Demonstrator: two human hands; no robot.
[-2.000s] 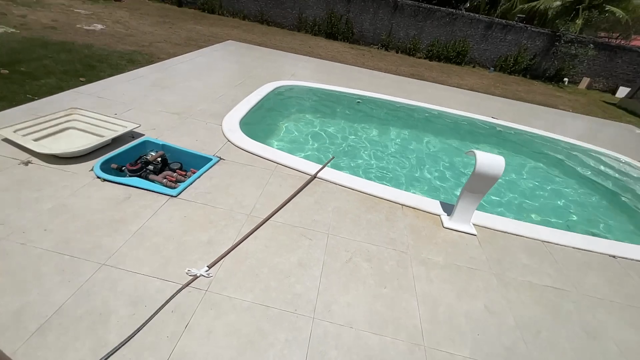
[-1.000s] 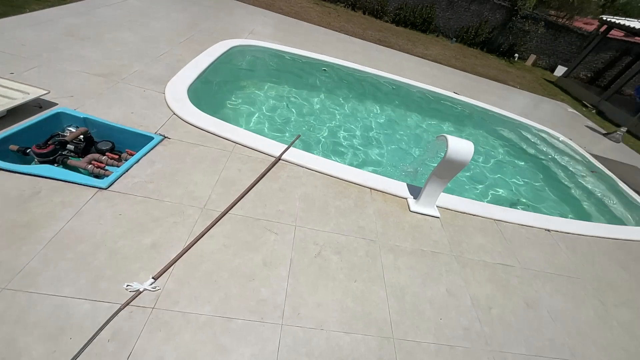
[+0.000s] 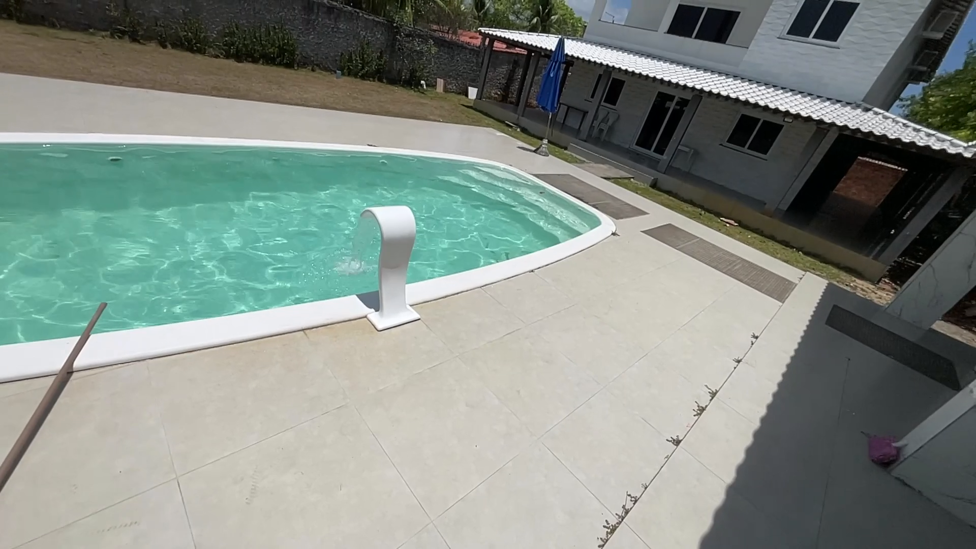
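Observation:
Neither my left hand nor my right hand is in the frame, so what they hold cannot be seen. At the left edge a long brown pole (image 3: 52, 396) lies across the white rim (image 3: 206, 329) of a swimming pool, its tip over the green water (image 3: 229, 229). A white curved waterfall spout (image 3: 395, 267) stands upright on the paving beside the rim, and water falls from it into the pool.
Pale tiles (image 3: 488, 396) surround the pool, with small weeds (image 3: 700, 408) along one joint. Dark mats (image 3: 736, 267) lie at the right. A closed blue parasol (image 3: 550, 80) stands near a house with a tiled porch roof (image 3: 732, 95). A pink object (image 3: 883, 448) sits by a pillar.
The view has swung far to the right. Water now falls plainly from the spout; two seconds ago no stream was clear.

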